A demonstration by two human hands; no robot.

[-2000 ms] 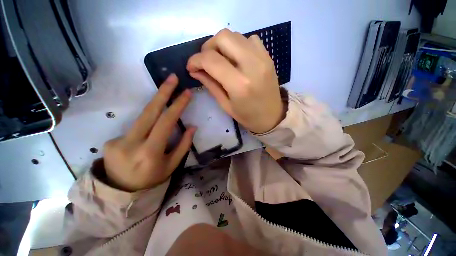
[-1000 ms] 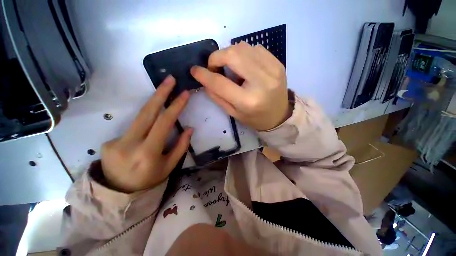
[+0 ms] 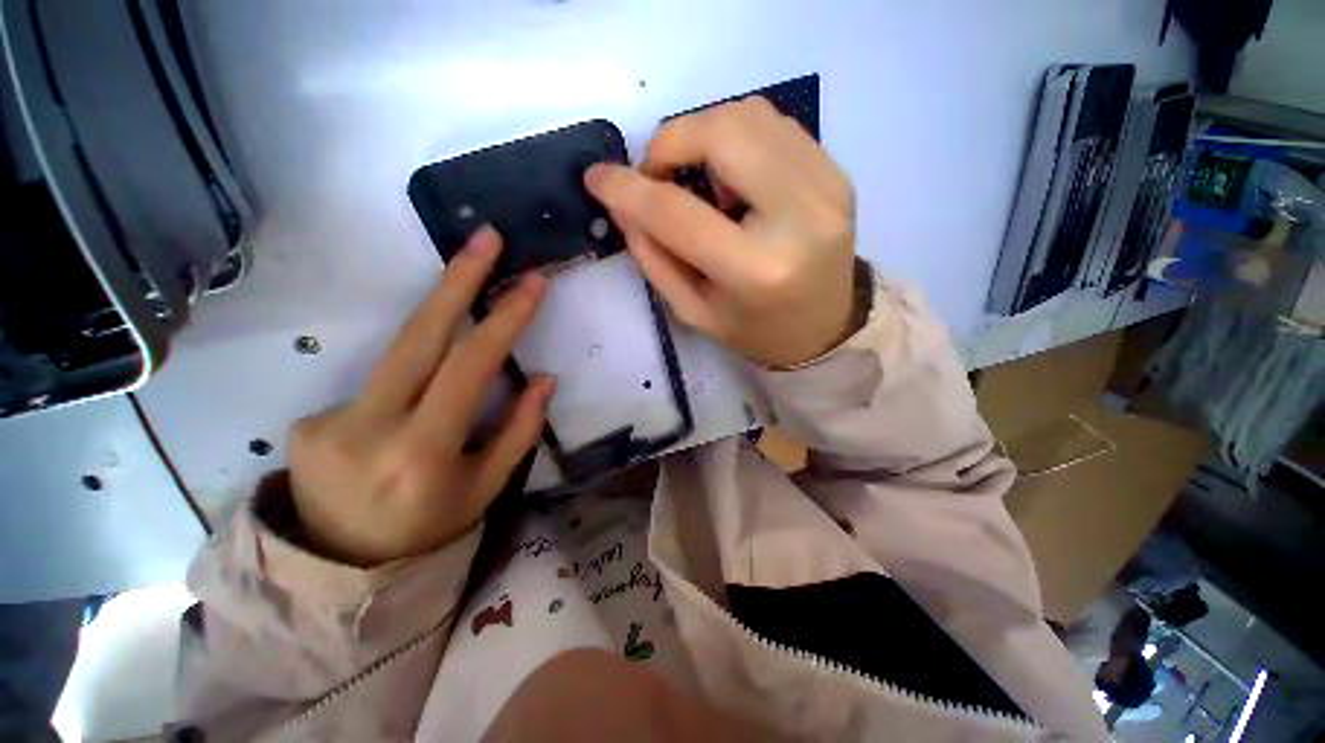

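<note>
A phone middle frame [image 3: 545, 196] lies flat on the white tabletop, its solid black camera end away from me and its open window showing the table. My left hand [image 3: 414, 428] rests on its left side, fingers apart, fingertips at the camera end's lower edge and the window rim. My right hand [image 3: 748, 240] is over the frame's right side, index fingertip touching the camera end near its right edge, other fingers curled. Whether it pinches a small pad cannot be seen. A black pad sheet [image 3: 796, 102] lies beyond, mostly hidden by my right hand.
Stacked frames [image 3: 131, 174] stand large at the left edge. More frames [image 3: 1068, 189] lie at the right near the table edge. An open cardboard carton [image 3: 1104, 494] is below right, with plastic sleeves [image 3: 1228, 370] beyond. Small holes and a seam mark the tabletop.
My right hand has moved slightly right across the camera end, uncovering more of its holes, and now covers more of the pad sheet. My left hand has stayed nearly still.
</note>
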